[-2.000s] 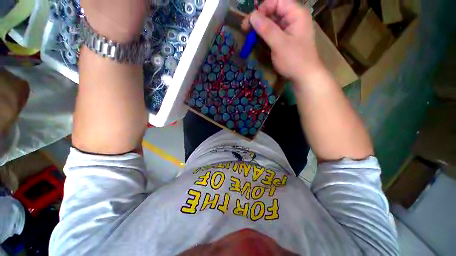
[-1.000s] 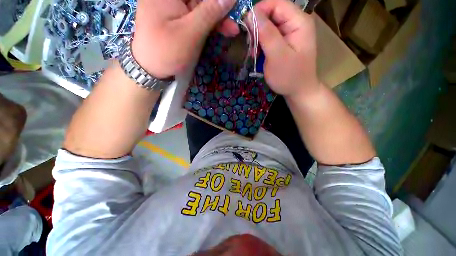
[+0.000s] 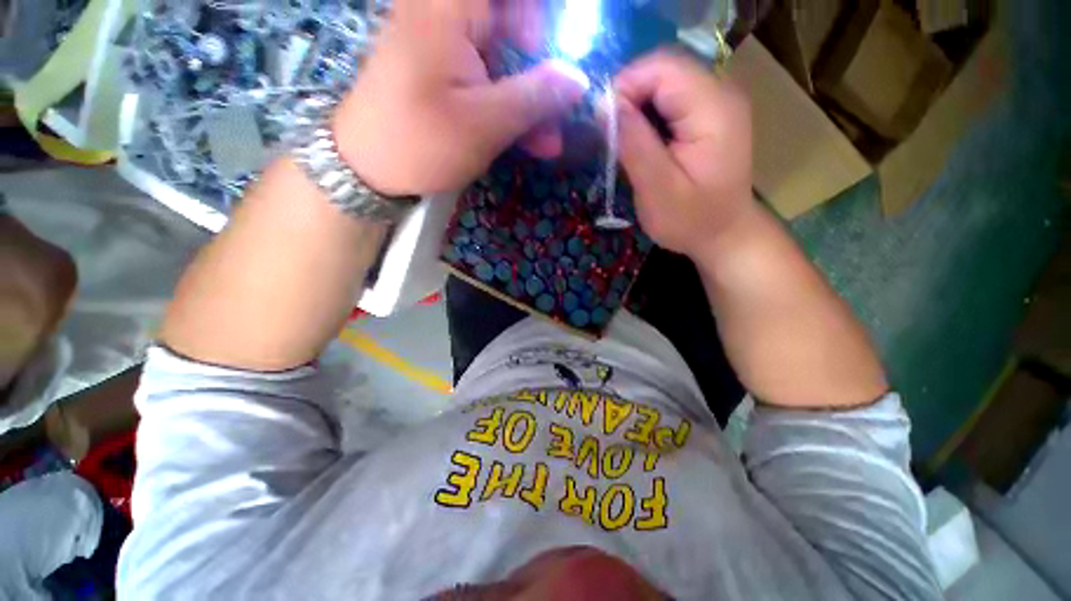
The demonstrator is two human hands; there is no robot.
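My left hand (image 3: 440, 112), with a metal watch on the wrist, grips an LED circuit board (image 3: 577, 28) that glares white at the top edge. My right hand (image 3: 687, 153) pinches pale lead wires (image 3: 611, 141) close beside it. A small pale disc (image 3: 612, 222) hangs from these wires. Whether my right hand also holds a battery cannot be seen. Packed cells (image 3: 552, 252) with red bits sit in the cell carton (image 3: 512, 305) below both hands.
The white parts bin (image 3: 405, 252) is at left, partly behind my left arm, with a heap of wired board assemblies (image 3: 194, 71). An open shipping carton (image 3: 799, 135) stands at right. Another person's hand (image 3: 35, 294) is at far left.
My left hand has come from the bin to my right hand with a board. The board now glares white. The blue battery seen earlier in my right hand no longer shows.
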